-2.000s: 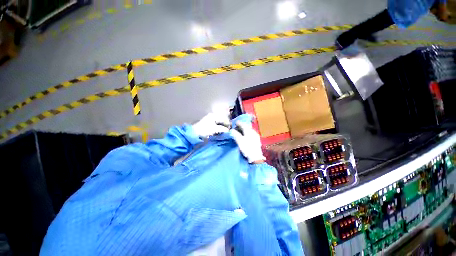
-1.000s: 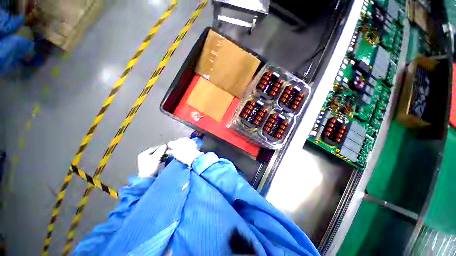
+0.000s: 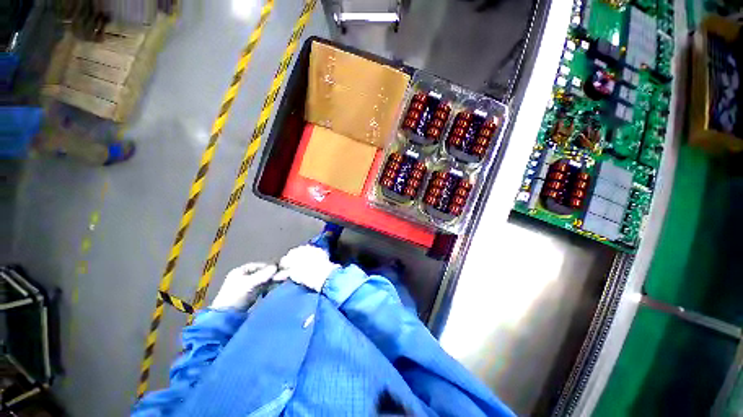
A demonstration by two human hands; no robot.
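Note:
My left hand (image 3: 244,285), in a white glove, is at the front of the blue smock (image 3: 269,350), its fingertips pinching the smock's edge. My right hand (image 3: 308,267), also in a white glove, touches it and grips the same edge; the fingertips are partly hidden. Beyond my hands, a black tote (image 3: 281,201) holds a bright red liner (image 3: 367,213) with brown cardboard pieces (image 3: 355,96) and a small whitish packet (image 3: 318,193). A clear blister tray (image 3: 418,218) at the tote's right side carries several black, copper-wound components (image 3: 448,194).
A large green circuit board (image 3: 607,232) lies on the railed conveyor (image 3: 627,273) at right, with green shelves (image 3: 688,236) beyond. A wooden pallet (image 3: 98,69) and a person's leg (image 3: 81,150) are upper left. A black rack (image 3: 24,326) is left. Yellow-black tape (image 3: 200,183) crosses the floor.
The view has turned, bringing the conveyor and board upright at right and the pallet into sight. My hands stay together at the smock's front. The tray and cardboard keep their places at the tote.

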